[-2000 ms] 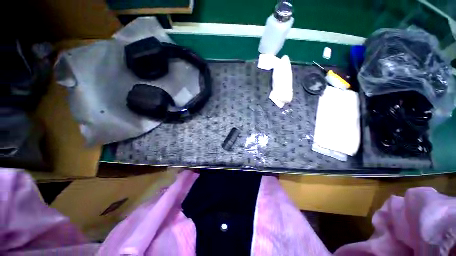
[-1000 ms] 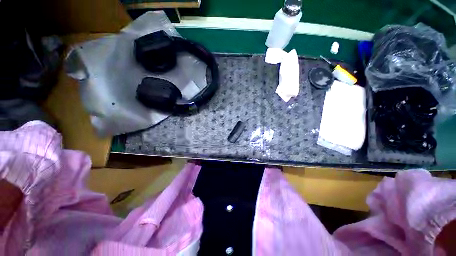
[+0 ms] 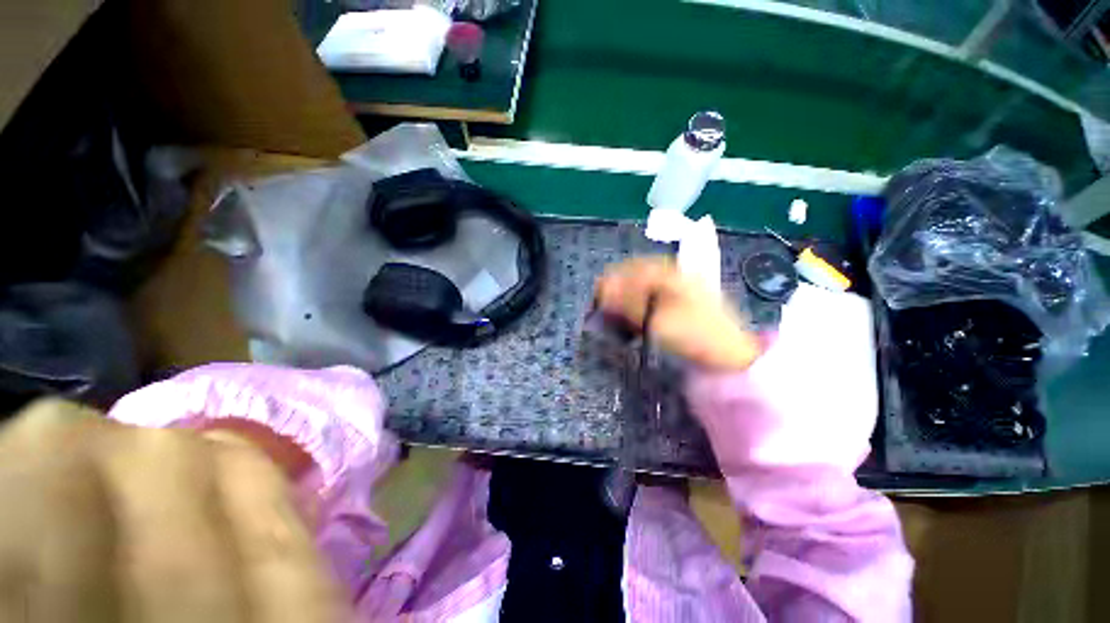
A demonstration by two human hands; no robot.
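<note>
The black headphones (image 3: 532,262) lie on the grey foam pouch (image 3: 286,274) at the left of the speckled mat. My right hand (image 3: 682,319) is blurred above the middle of the mat, fingers pinched on a small black part that barely shows. A thin dark strand hangs below the fingers towards the mat's front edge. My left hand (image 3: 164,523) is large and blurred, close to the camera at the bottom left; its fingertips and anything in it cannot be made out.
A white bottle (image 3: 685,170) stands behind the white cloth (image 3: 698,250). White sheets (image 3: 840,353), a round black dish (image 3: 768,275) and a yellow-orange handle (image 3: 824,269) are at right, beside black cables (image 3: 968,377) and a clear bag (image 3: 980,231). A carton (image 3: 183,292) is at left.
Both hands have come into view, the left one near the camera and the right one over the mat. The small black part is gone from its place on the mat.
</note>
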